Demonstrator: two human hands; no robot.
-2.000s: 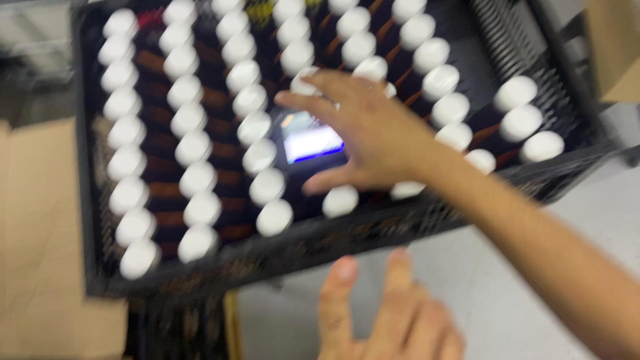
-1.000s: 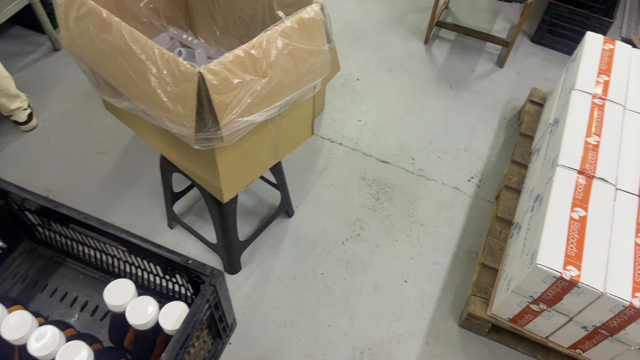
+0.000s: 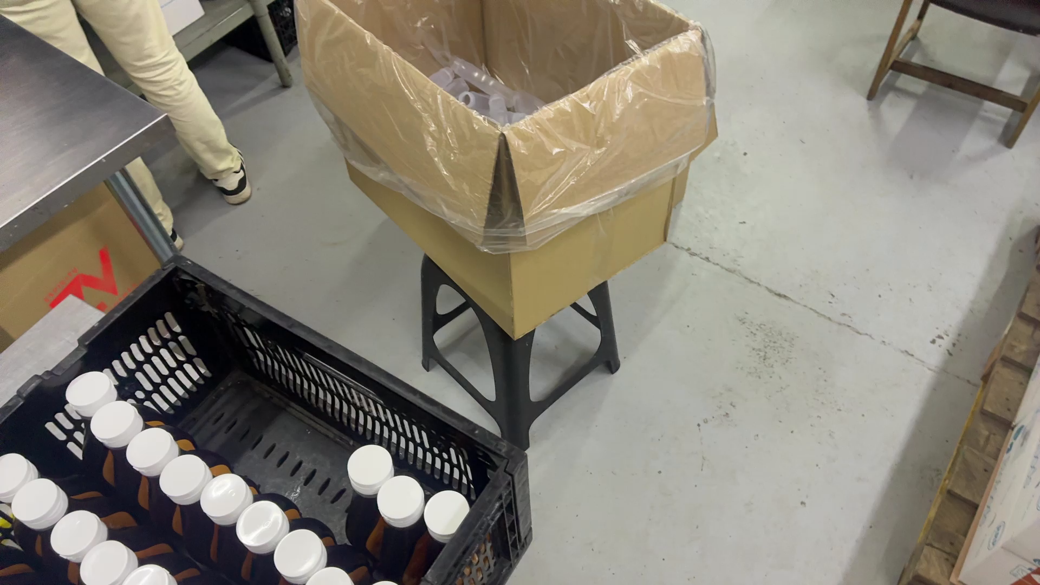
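Neither my left hand nor my right hand shows in the head view now. At the lower left is a black plastic crate with slotted walls. Dark bottles with white caps stand in it in rows, and three more capped bottles stand by its right end wall. Beyond the crate, a cardboard box lined with clear plastic film rests on a black plastic stool. Translucent plastic pieces lie inside the box.
A metal table juts in at the upper left, with a person's legs behind it. A printed cardboard box is beneath. A wooden pallet with white boxes stands at right, a wooden chair at upper right.
Both hands, seen over the crate two seconds ago, are out of view. The view has swung off the crate to the floor, then back somewhat to the left.
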